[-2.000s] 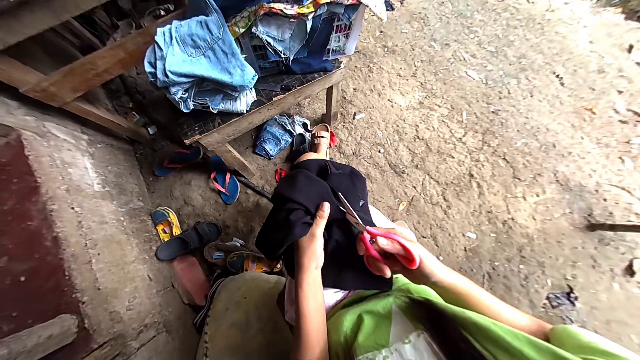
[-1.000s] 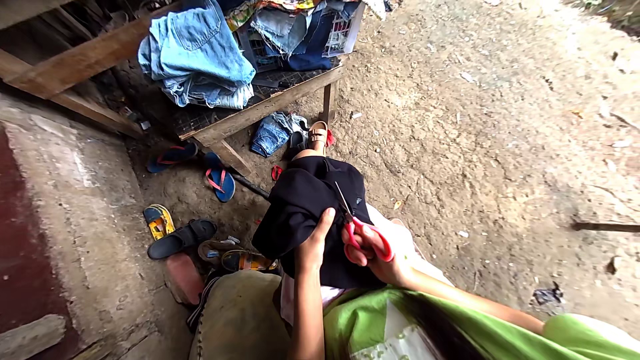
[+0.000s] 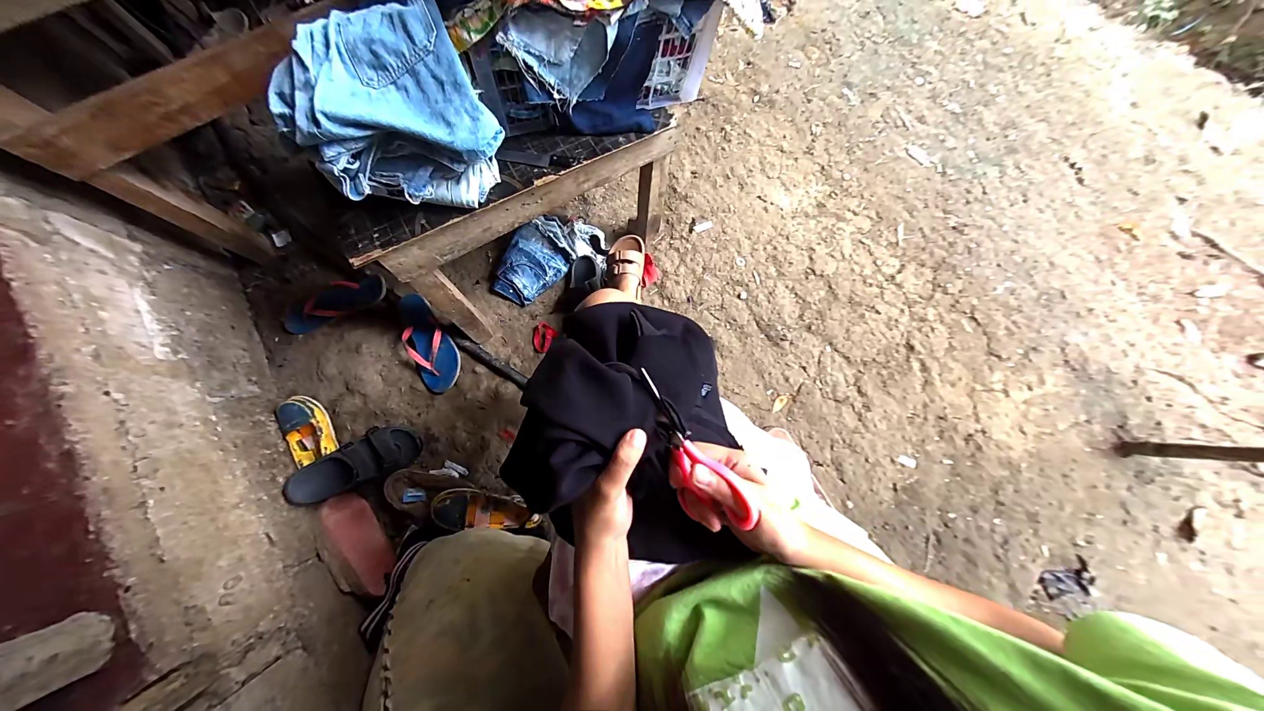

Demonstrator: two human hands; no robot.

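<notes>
Black cloth (image 3: 563, 434) lies bunched over my lap and knee. My left hand (image 3: 607, 494) grips its near part, the thumb on top and the fingers hidden beneath the folds. In my right hand (image 3: 726, 494) is a pair of scissors with red-pink handles (image 3: 736, 492), fingers through the loops. The blades point up and away, lying over the black cloth just right of my left thumb; one blade tip shows clear of the cloth. Whether the blades are cutting the cloth I cannot tell.
Folded light-blue denim (image 3: 385, 89) and a plastic crate (image 3: 681, 64) of clothes sit on a low wooden bench (image 3: 533, 197). More denim (image 3: 533, 262) lies under it. Blue flip-flops (image 3: 432, 346) and black slides (image 3: 354, 466) are on the dirt floor at left, beside a concrete ledge (image 3: 148, 395).
My right hand and the scissors have shifted slightly over the black cloth, and the scissor blades look closer together than two seconds ago. My left hand still holds the cloth.
</notes>
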